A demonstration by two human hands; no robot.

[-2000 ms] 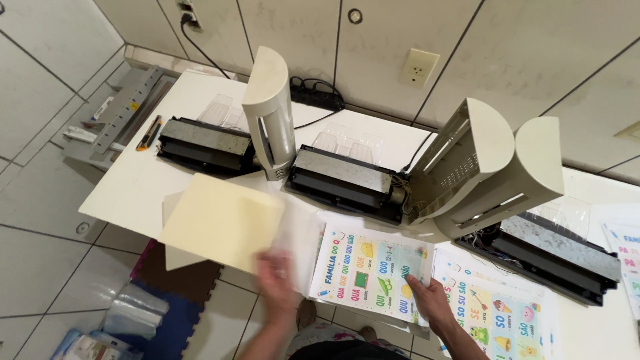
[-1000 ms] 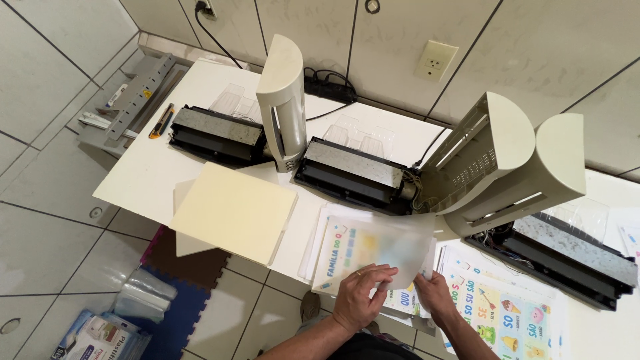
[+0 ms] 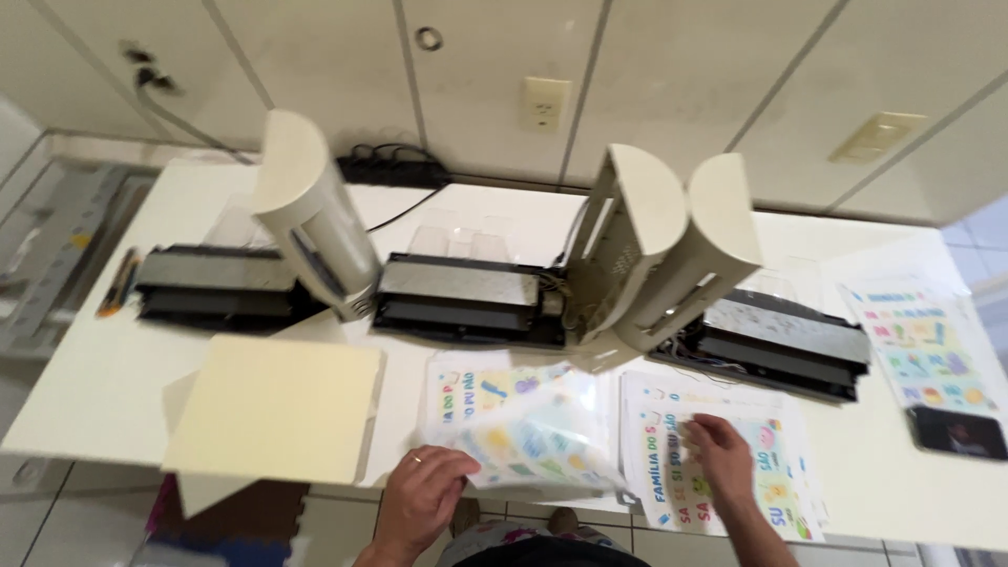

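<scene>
My left hand (image 3: 425,492) pinches the near left edge of a translucent laminating pouch (image 3: 543,441), which is lifted and lies over a printed syllable sheet (image 3: 488,386). My right hand (image 3: 720,457) rests with bent fingers on the stack of colourful printed sheets (image 3: 657,472) to the right; whether it grips a sheet cannot be told. Left of my left hand is a stack of cream sheets (image 3: 279,405). Behind the papers stand laminators with their covers off: a left one (image 3: 216,287), a middle one (image 3: 468,299) and a right one (image 3: 776,342).
Upright beige laminator covers (image 3: 315,213) (image 3: 630,236) stand between the machines. A black power strip (image 3: 394,169) lies by the wall. A utility knife (image 3: 118,287) is at the left, a grey paper trimmer (image 3: 71,244) beyond it. A phone (image 3: 957,433) and more printed sheets (image 3: 917,339) lie at the right.
My right hand has moved right, onto the other stack of sheets. My left hand has moved from the middle of the pouch to its left edge. The view has shifted to the right.
</scene>
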